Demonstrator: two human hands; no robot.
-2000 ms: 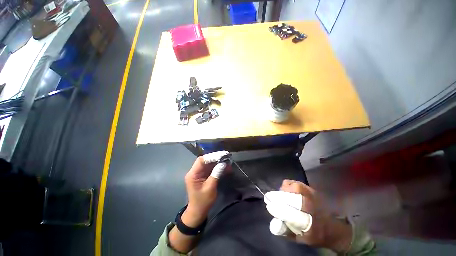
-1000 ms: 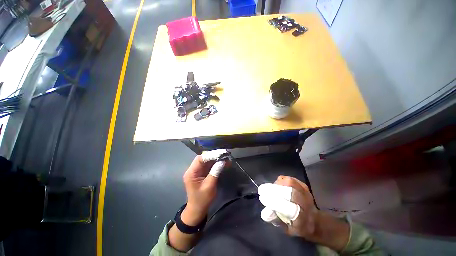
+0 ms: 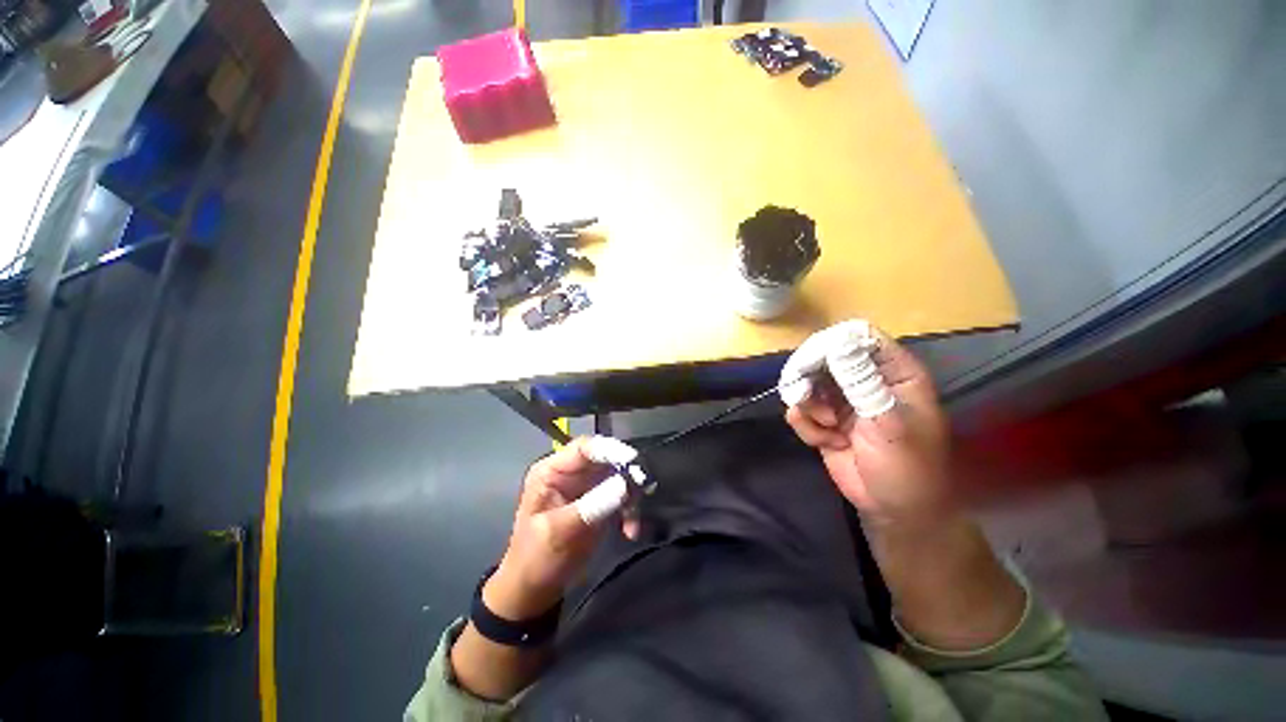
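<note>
My left hand [image 3: 585, 487], with white coverings on thumb and finger, pinches a small black-and-silver part [image 3: 636, 480] in front of the table's near edge. My right hand [image 3: 858, 395], also with white-covered fingers, is raised at the table's front right edge, below the cup. Its fingertips are closed on a thin dark rod or strand [image 3: 726, 416] that runs down left towards the part; whether its end touches the part is unclear. The whitish cup [image 3: 769, 296] with rough black contents [image 3: 777, 243] stands near the table's front right. A heap of black-and-silver parts [image 3: 519, 265] lies left of centre.
The yellow-tan table [image 3: 663, 169] also bears a pink-red bin [image 3: 497, 88] at its far left and a smaller parts group [image 3: 786, 54] at its far right. A pale wall panel stands right. A metal-framed bench with blue boxes [image 3: 172, 226] is left.
My right hand has moved up and away from my lap to the table's edge, and the thin line now slopes up to the right. My left hand is slightly lower, still with the part.
</note>
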